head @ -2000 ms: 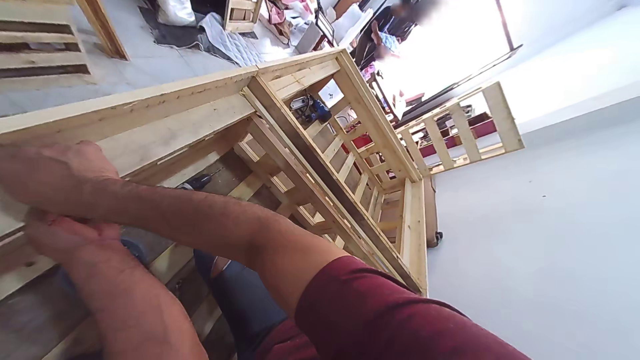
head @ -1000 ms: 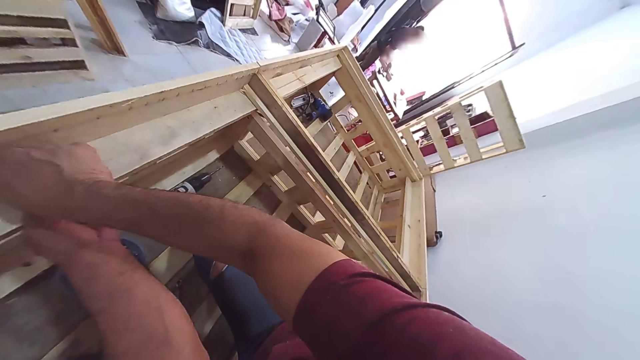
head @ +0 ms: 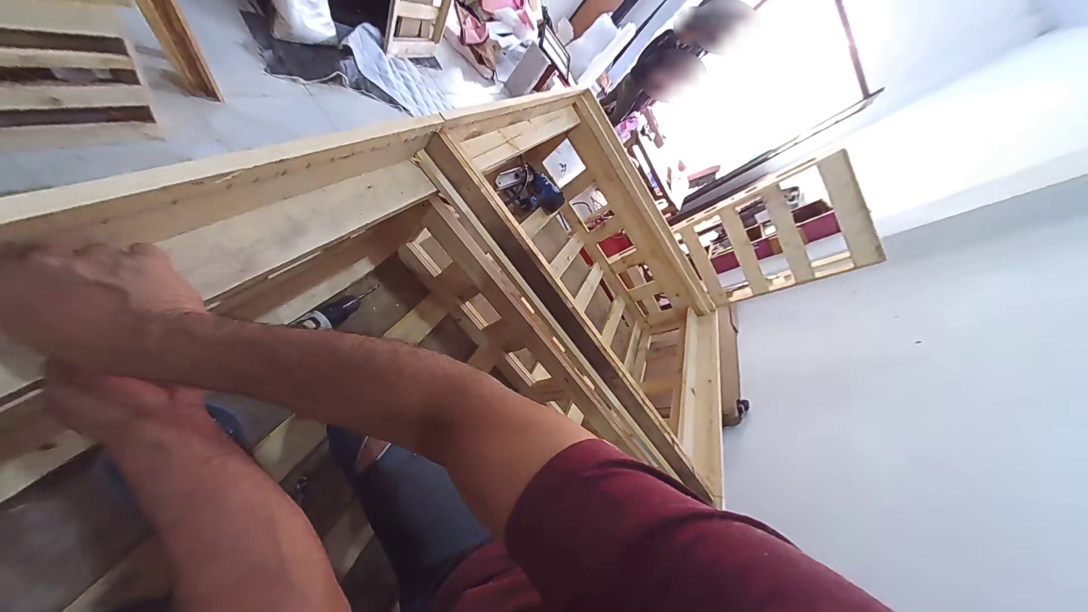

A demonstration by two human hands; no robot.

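Observation:
My right hand (head: 127,289) is at the far left, its blurred fingers over the side rail of a wooden bed-like frame (head: 314,221). Just below it, my left hand (head: 127,404) lies close to or against the right wrist, near the lower boards. Whatever either hand may hold is hidden. Inside the frame, a cordless drill (head: 327,314) with a bit fitted rests beyond my right forearm, its lower part covered by the arm. A blue power tool (head: 535,189) lies in the adjoining slatted wooden frame (head: 586,280).
A slatted wooden panel (head: 786,229) stands at the right by the white wall (head: 918,365). Another slatted piece (head: 68,81) is at the upper left. Cloths (head: 395,72) and mixed goods lie on the floor beyond, where people (head: 663,68) are near the bright opening. My jeans-clad leg (head: 416,510) is inside the frame.
Both hands stay at the left side of the frame, with small shifts of the arms. More of the drill shows now than two seconds ago. The people at the back have moved.

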